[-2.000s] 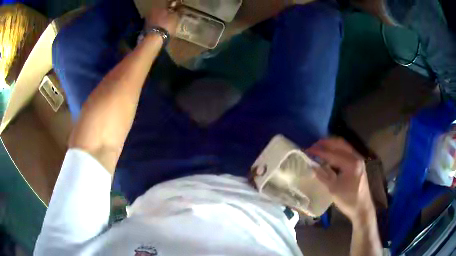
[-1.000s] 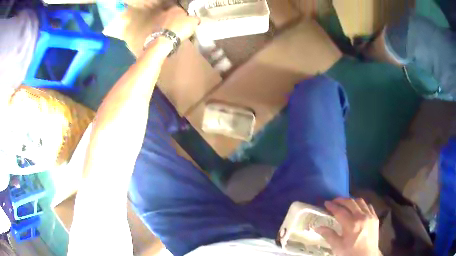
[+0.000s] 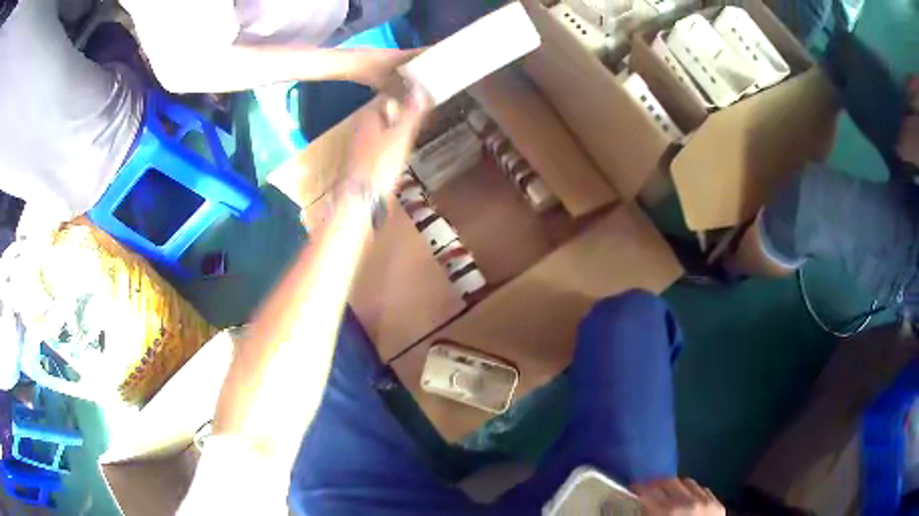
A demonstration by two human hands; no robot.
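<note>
My left hand (image 3: pixel 398 116) is at the top centre, over the open carton, with its fingers on the lower end of a pale white shell (image 3: pixel 474 52), whose plain side shows. Another person's hand touches or lies just behind the same end. My right hand (image 3: pixel 677 498) is at the bottom edge, partly cut off, gripping a cream shell (image 3: pixel 593 496) by its side near my lap. Another cream shell (image 3: pixel 470 379) lies open side up on the front carton flap.
The open carton (image 3: pixel 605 257) in front holds rows of pale shells. A second carton (image 3: pixel 756 161) at upper right holds shells on edge. Blue stools (image 3: pixel 171 186) and a yellow sack (image 3: pixel 151 312) stand left. People sit at upper left and right.
My view has tilted up and shows more of the cartons. The shell at my left hand now shows its plain side instead of its open side. My right hand sits lower in view, still with its shell.
</note>
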